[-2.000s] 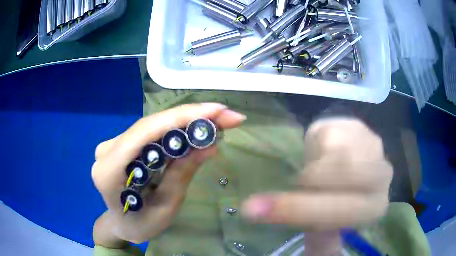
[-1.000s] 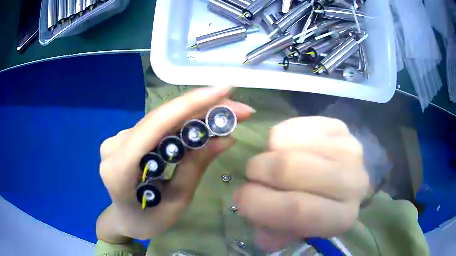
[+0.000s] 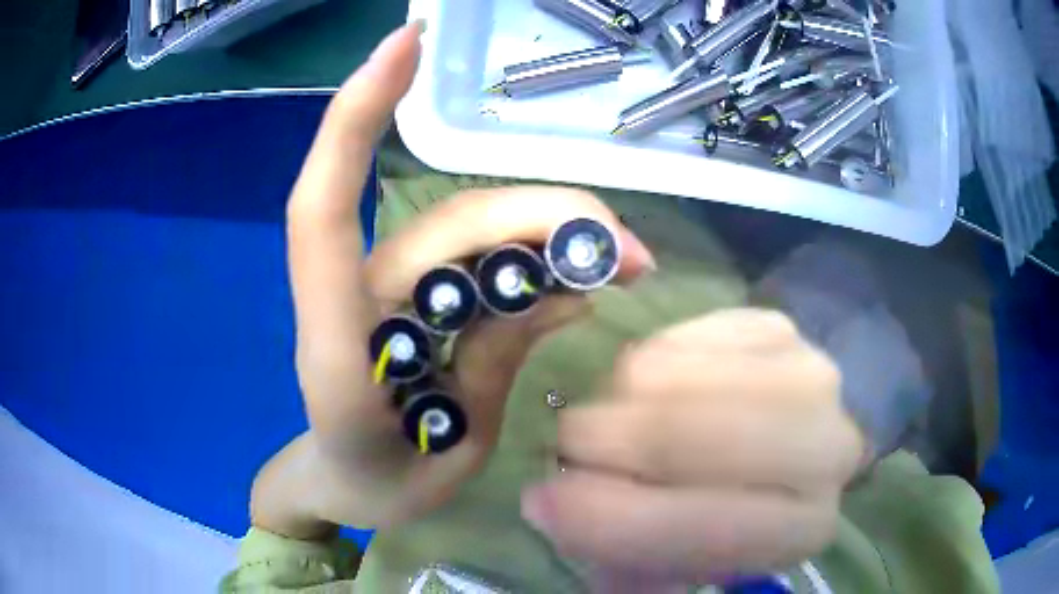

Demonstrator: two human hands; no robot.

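Note:
My left hand (image 3: 337, 267) is shut on several shiny metal cylinders (image 3: 511, 280), held in a curved row with dark, pale-centred end faces towards the camera. Yellow lead wires (image 3: 382, 364) show on the lower two. The index finger is raised and apart from the row; the end cylinder lies by another fingertip. My right hand (image 3: 708, 441) is a blurred, closed fist right of the row, not touching it. A blue piece of a tool (image 3: 757, 586), possibly the tweezers, shows under the fist at the bottom edge; its tip is hidden.
A white translucent tray (image 3: 685, 186) at the top holds a loose heap of metal cylinders. A clear small box (image 3: 192, 44) with cylinders is cut off at top left, a black slab (image 3: 100, 58) beside it. Clear plastic sleeves (image 3: 1008, 151) lie right of the tray.
My left hand and its cylinders have moved right and slightly up in the view, and its index finger has lifted away. The right fist stays closed. The tray has shifted right in the picture.

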